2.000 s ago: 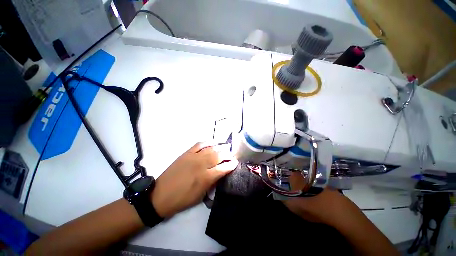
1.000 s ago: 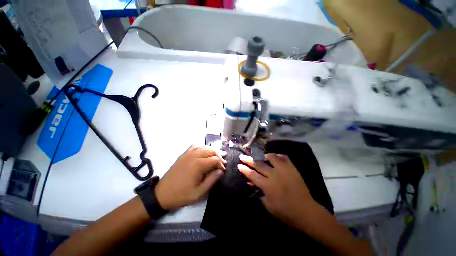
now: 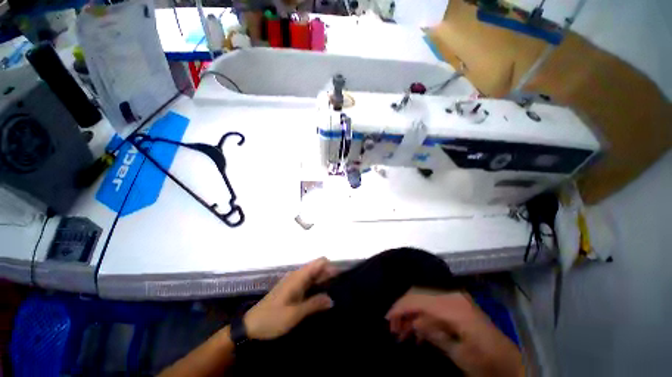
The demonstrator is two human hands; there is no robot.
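A black garment [image 3: 354, 316] lies bunched on my lap, its upper fold against the table's front edge. My left hand [image 3: 291, 302] rests on its left side, with a dark watch on the wrist; thumb and fingers are on the cloth. My right hand [image 3: 435, 320] is over its right side with curled fingers, slightly blurred; whether it grips the cloth is unclear. The white sewing machine [image 3: 442, 147] stands beyond, its needle area [image 3: 337, 168] lit, with no cloth under it.
A black hanger [image 3: 219, 158] lies on the white table [image 3: 258, 258] over a blue JACK plate [image 3: 121, 180]. A grey box-shaped device [image 3: 37, 147] stands at the left. Red and pink spools [image 3: 298, 34] are at the back. A blue stool [image 3: 44, 335] is below left.
The black garment has come off the machine bed, toward me and onto my lap. Both hands moved back with it. The view has shifted back and shows more of the table and machine.
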